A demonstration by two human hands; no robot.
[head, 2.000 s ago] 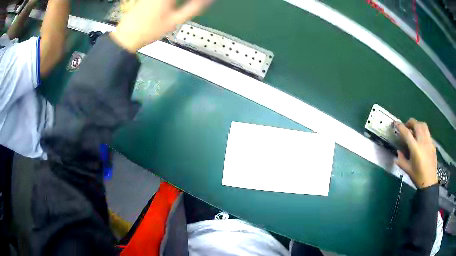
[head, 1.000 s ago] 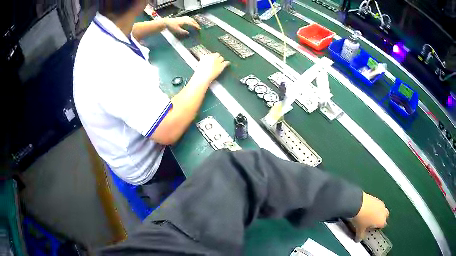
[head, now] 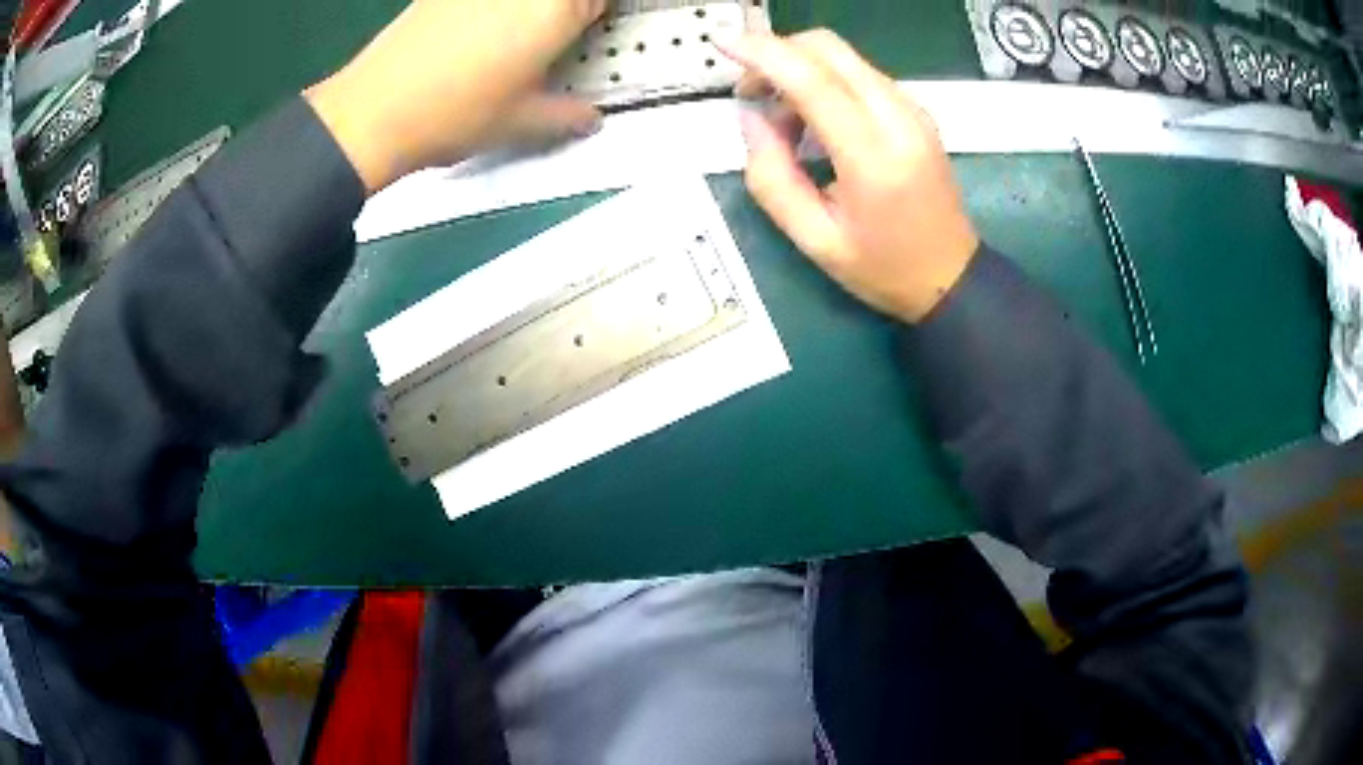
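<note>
My left hand (head: 464, 82) is at the left end of a silvery perforated plate (head: 650, 53), which lies at the pale rail near the top of the view. My right hand (head: 860, 165) is at the plate's right end, with thumb and fingers around its corner. Both hands hold the plate by its ends; the left fingertips are partly hidden and blurred. A dull grey flat plate (head: 538, 363) with few small holes lies slanted on a white paper sheet (head: 755, 321) in front of me.
Thin tweezers (head: 1115, 247) lie right of the paper. Ring plates (head: 1114, 42) stand beyond the pale rail (head: 987, 120) at the upper right. A white cloth with a red edge (head: 1330, 284) is at the far right. More plates (head: 150, 191) lie at the left.
The view has swung back from the worker at the left. The flat plate now lies on the paper, which was bare two seconds ago. Both hands are now together at the perforated plate.
</note>
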